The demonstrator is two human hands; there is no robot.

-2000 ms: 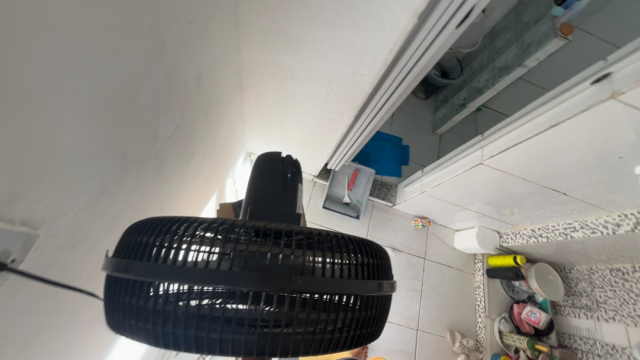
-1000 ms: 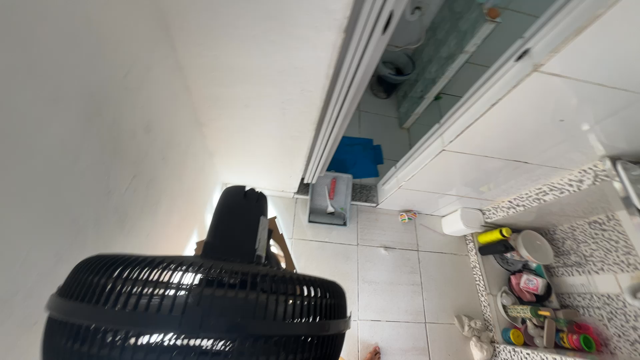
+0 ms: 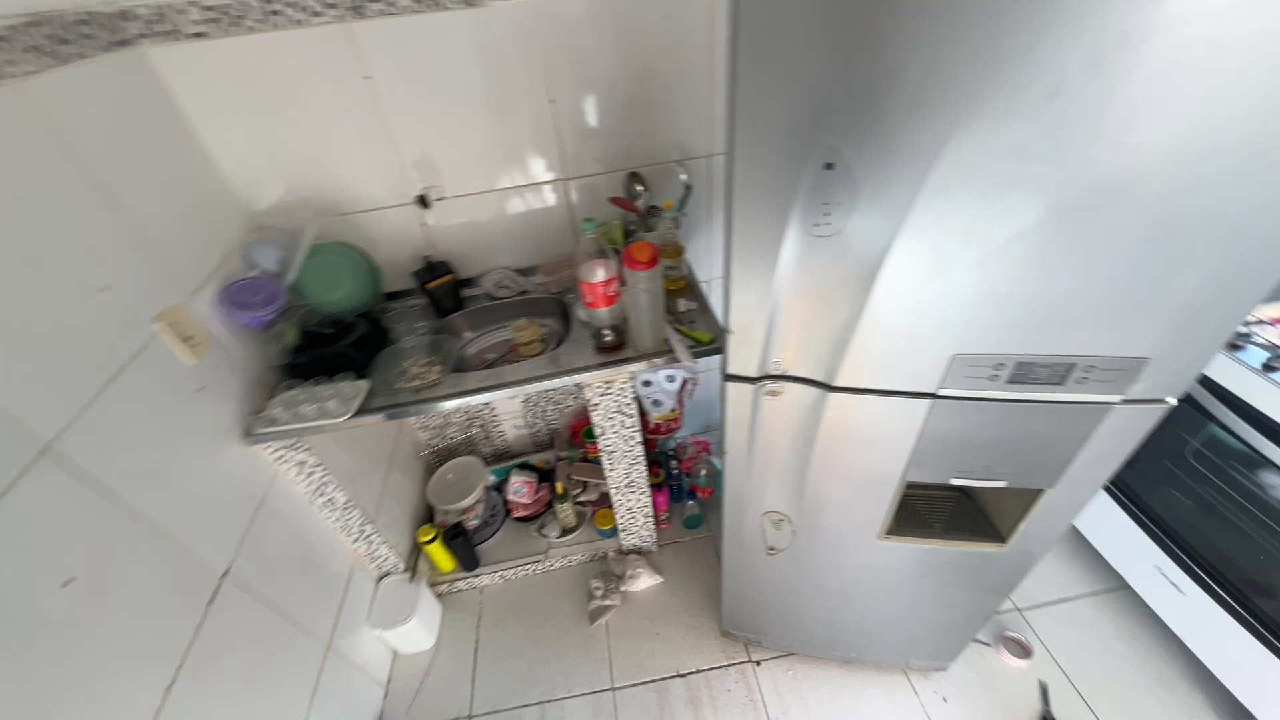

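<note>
Neither my left hand nor my right hand shows in the head view. A steel sink basin (image 3: pixel 505 333) is set in a narrow counter. On its right stand a cola bottle (image 3: pixel 600 290) and a clear container with an orange lid (image 3: pixel 643 290). To its left are a green bowl (image 3: pixel 338 278), a purple-lidded container (image 3: pixel 252 300) and a clear plastic tray (image 3: pixel 312 402). A silver refrigerator (image 3: pixel 850 480) with a dispenser stands right of the counter.
Below the counter, a shelf holds a white bucket (image 3: pixel 458 487), a yellow bottle (image 3: pixel 436 548) and several other items. A white bin (image 3: pixel 405 612) and a cloth-like bundle (image 3: pixel 620 583) are on the tiled floor. An oven (image 3: pixel 1210 500) stands at the right; a roll of tape (image 3: pixel 1013 648) lies near it.
The view has swung far to the right. The black fan, the doorway and the blue mat have left it, and the sink counter, refrigerator and oven have come in.
</note>
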